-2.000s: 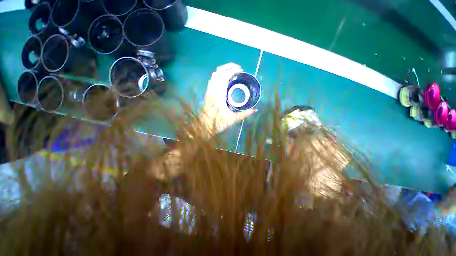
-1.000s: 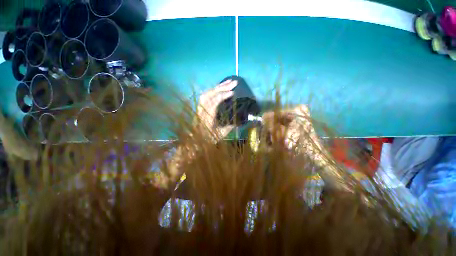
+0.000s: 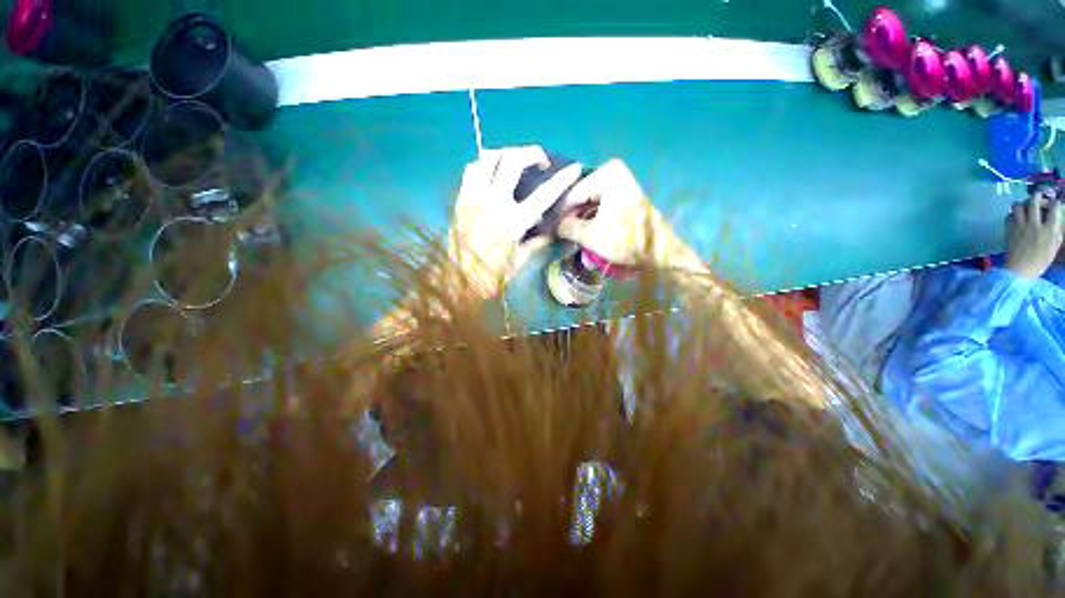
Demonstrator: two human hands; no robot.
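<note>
A black housing (image 3: 536, 179) is held in my left hand (image 3: 484, 218), fingers wrapped over it, above the green bench. My right hand (image 3: 614, 214) is against the housing's right side, fingertips touching it. A motor unit (image 3: 573, 280) with a magenta cover (image 3: 603, 264) hangs just below my right hand, its pale round end towards me. Whether my right fingers grip its wires or the housing is hidden. Brown hair strands blur both forearms.
Several open black housings (image 3: 193, 263) stand at the left. Several motor units with magenta covers (image 3: 924, 68) stand in a row at the upper right, by a blue holder (image 3: 1014, 143). A person in a blue sleeve (image 3: 979, 356) sits at the right. A white strip (image 3: 549, 67) crosses the green bench (image 3: 724, 152).
The view has shifted right. The housing, earlier held with its opening facing up, is now mostly covered by my hands. The motor unit's magenta cover now shows below my right hand.
</note>
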